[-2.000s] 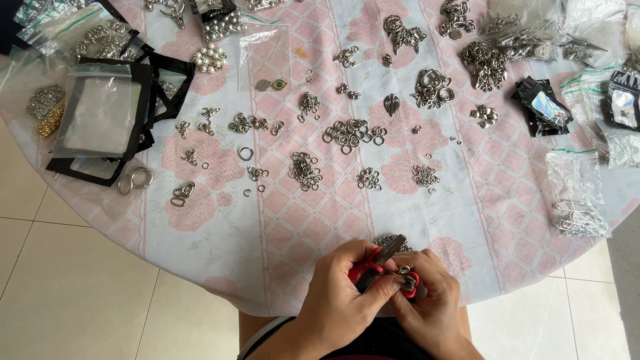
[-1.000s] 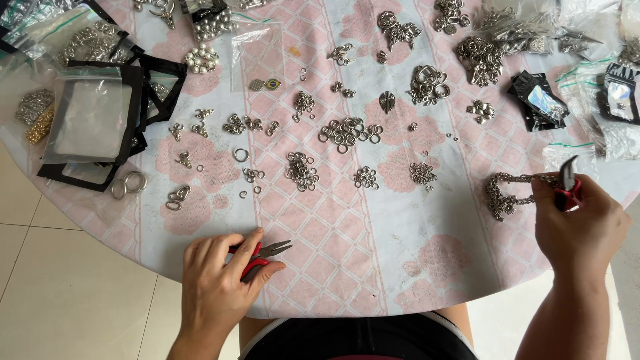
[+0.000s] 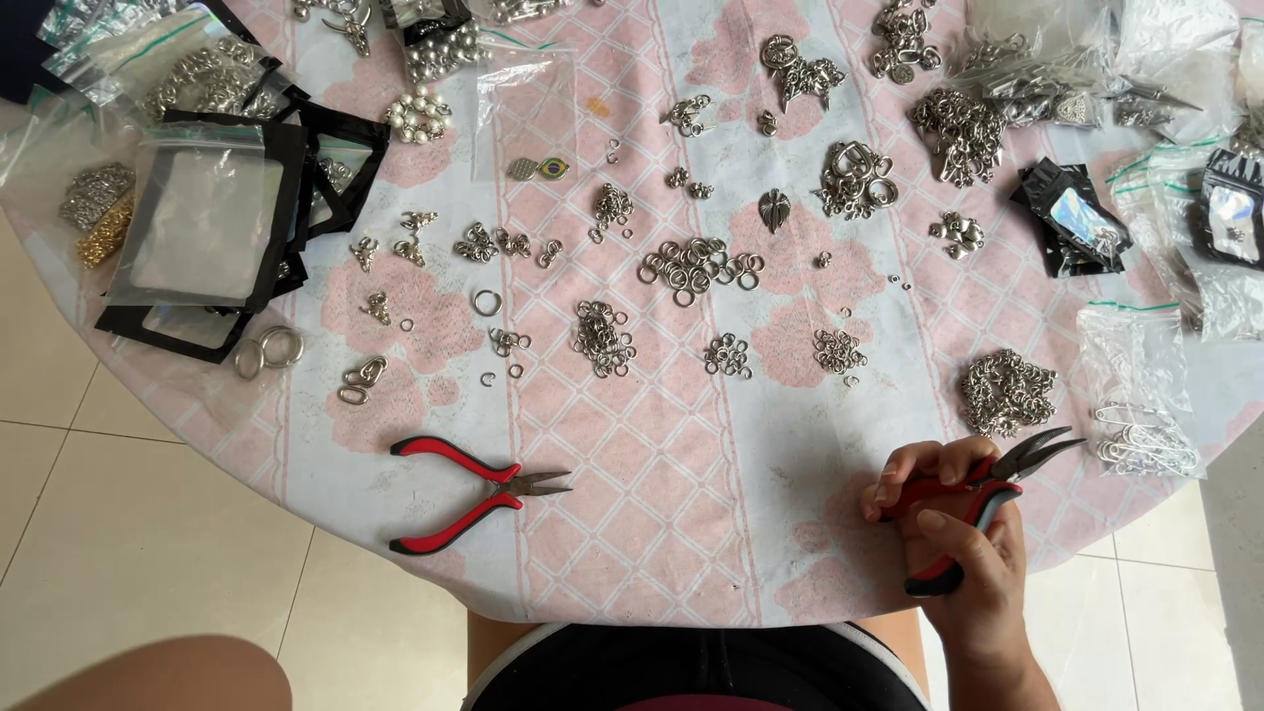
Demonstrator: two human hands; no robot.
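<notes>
My right hand (image 3: 963, 538) holds bent-nose pliers (image 3: 1032, 456) with red and black handles at the table's front right edge, their jaws pointing up and right. Just above them lies a heaped metal chain (image 3: 1007, 392). My left hand is out of view; a bare rounded part of a limb (image 3: 188, 671) shows at the bottom left. A second pair of red-handled pliers (image 3: 509, 489) lies on the cloth with handles spread and jaws pointing right. Small piles of metal jump rings (image 3: 604, 341) sit mid-table, near a heap of larger rings (image 3: 691, 267).
Black-edged zip pouches (image 3: 202, 222) and bagged chains are stacked at the left. A bag of safety pins (image 3: 1136, 395) lies at the right edge, below more plastic bags. Charms, a leaf pendant (image 3: 774, 210) and beads (image 3: 419, 116) are spread over the patterned tablecloth (image 3: 632, 494).
My left hand has let go of the red-handled pliers and left the view. The chain, stretched out beside the right hand one second ago, now lies in a heap. The right hand has moved lower.
</notes>
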